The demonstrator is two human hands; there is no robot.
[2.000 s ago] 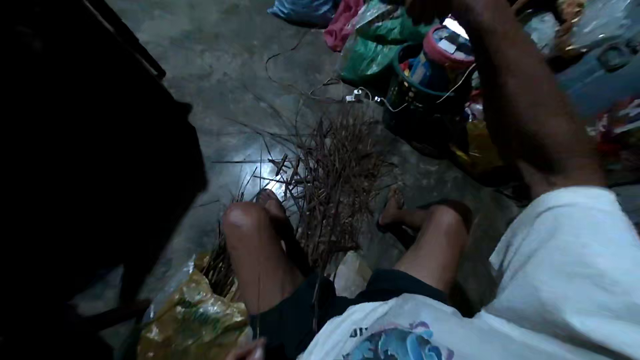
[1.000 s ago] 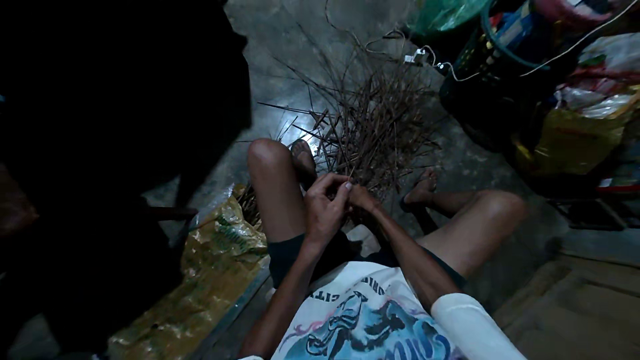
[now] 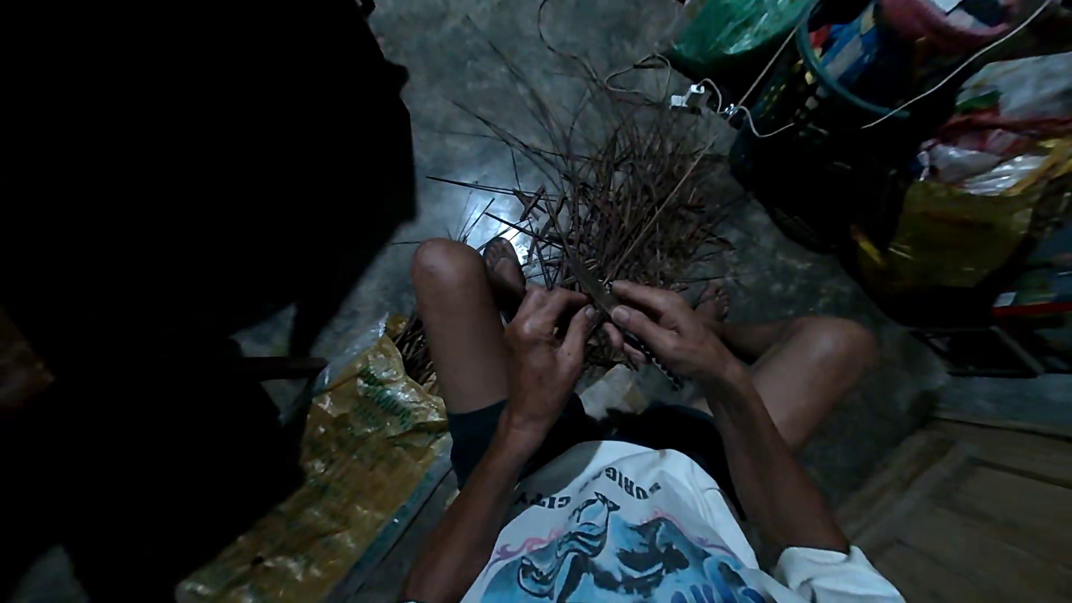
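Note:
Between my knees, both hands meet over a heap of thin brown sticks or dry stalks (image 3: 620, 201) on the floor. My right hand (image 3: 670, 331) grips a knife-like flat blade (image 3: 593, 283), which points up and to the left; its handle is mostly hidden by the fingers. With thumb and fingers pinched together, my left hand (image 3: 548, 335) touches the work beside the blade. It seems to hold a thin dark piece, too small and dim to make out. More stalks (image 3: 416, 347) lie by my left knee, at the end of a yellow plastic sack.
The yellow sack (image 3: 352, 469) spreads at the lower left. A basket (image 3: 816, 75) of cloth, a green plastic bag (image 3: 741, 33) and yellow bags (image 3: 963, 234) stand at the right. A white cord with a plug (image 3: 688, 97) crosses the floor beyond the heap. Deep shadow covers the left.
Two seconds ago one arm reached toward the basket at the upper right; now both hands are together over the heap. The blade now shows between them. The view has shifted.

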